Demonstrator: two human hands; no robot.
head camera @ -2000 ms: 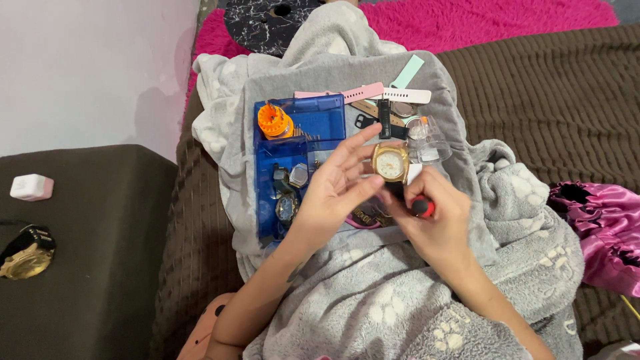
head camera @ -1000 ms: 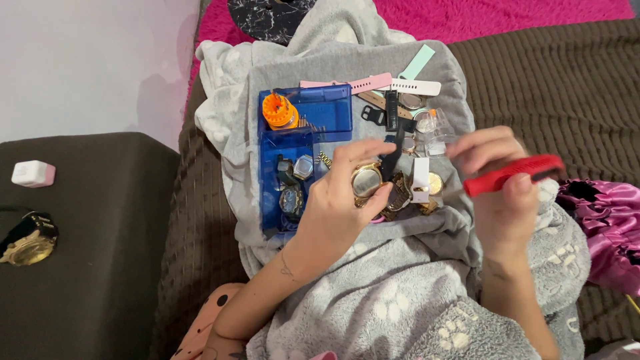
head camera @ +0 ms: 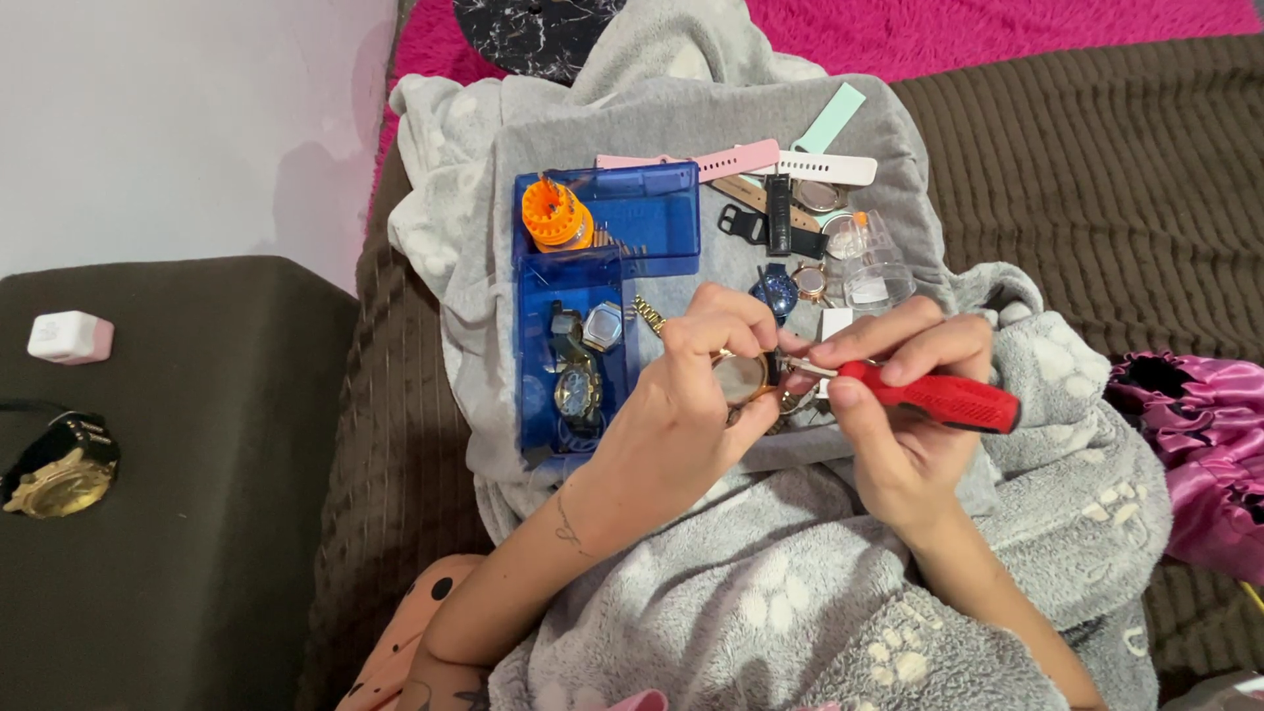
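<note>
My left hand (head camera: 691,380) holds a gold-coloured wristwatch (head camera: 739,379) by its case, its plain round side facing up. My right hand (head camera: 913,395) grips a red-handled screwdriver (head camera: 938,397), whose metal shaft points left and meets the watch's edge near the strap; the exact contact at the tip is hidden by fingers. Just beyond my hands lie a blue-faced watch (head camera: 776,292) and a small rose-gold watch case (head camera: 810,282). Left of my left hand, a blue plastic box (head camera: 632,265) holds several watches and an orange bit holder (head camera: 555,213).
Watch straps in pink (head camera: 736,160), white (head camera: 839,168), mint (head camera: 829,117) and black (head camera: 778,215) lie on the grey cloth (head camera: 632,118), near a clear plastic cup (head camera: 877,272). A white charger-like block (head camera: 71,337) and a gold watch (head camera: 67,479) rest on the dark armrest at left.
My right hand, out to the right with the screwdriver one second ago, has come back left, bringing the tool against the watch. My left hand keeps hold of the watch.
</note>
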